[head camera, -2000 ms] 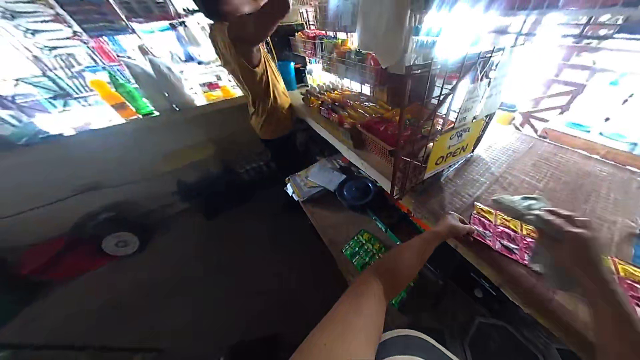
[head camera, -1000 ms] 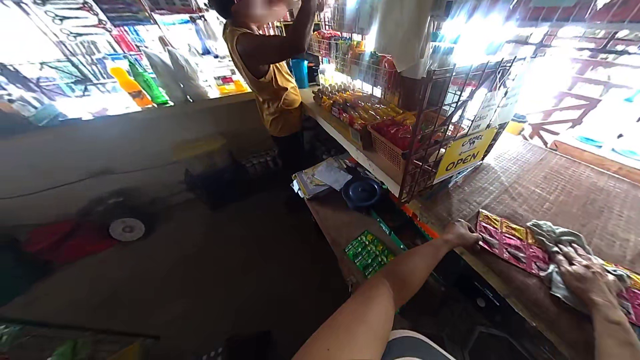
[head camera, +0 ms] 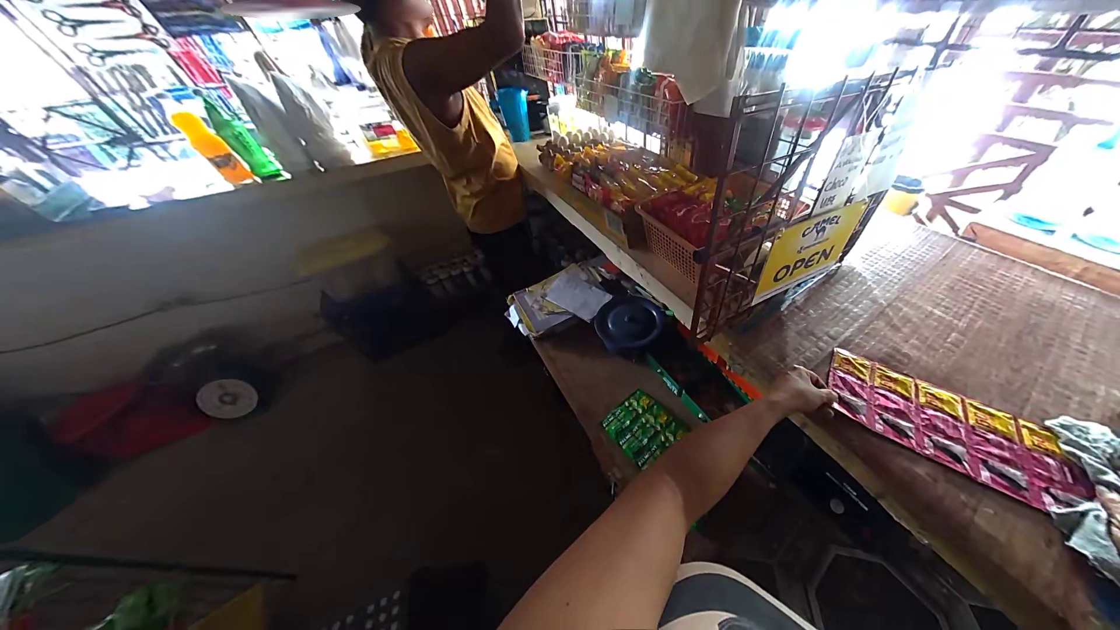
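Observation:
A strip of pink and gold sachets (head camera: 958, 429) lies flat along the woven-topped counter (head camera: 936, 297) at the right. My left hand (head camera: 807, 394) pinches the strip's near left corner between thumb and fingers. At the right edge of the view, my right hand (head camera: 1109, 516) is mostly cut off, its fingers on a crumpled grey-green cloth (head camera: 1085, 451) that rests over the strip's right end. Below my left forearm, on a lower brown shelf, lies a sheet of green sachets (head camera: 643, 427).
A dark round lid (head camera: 630, 324) and papers (head camera: 573, 296) sit on the lower shelf. A wire rack (head camera: 779, 192) with a yellow sign (head camera: 809, 249) borders the counter. Packets fill a pink basket (head camera: 674, 241). Another person (head camera: 455, 114) in a yellow top stands beyond.
My right hand and the cloth have moved right along the sachet strip, and more of the strip now shows. My left hand stays at its left corner. The view has shifted somewhat.

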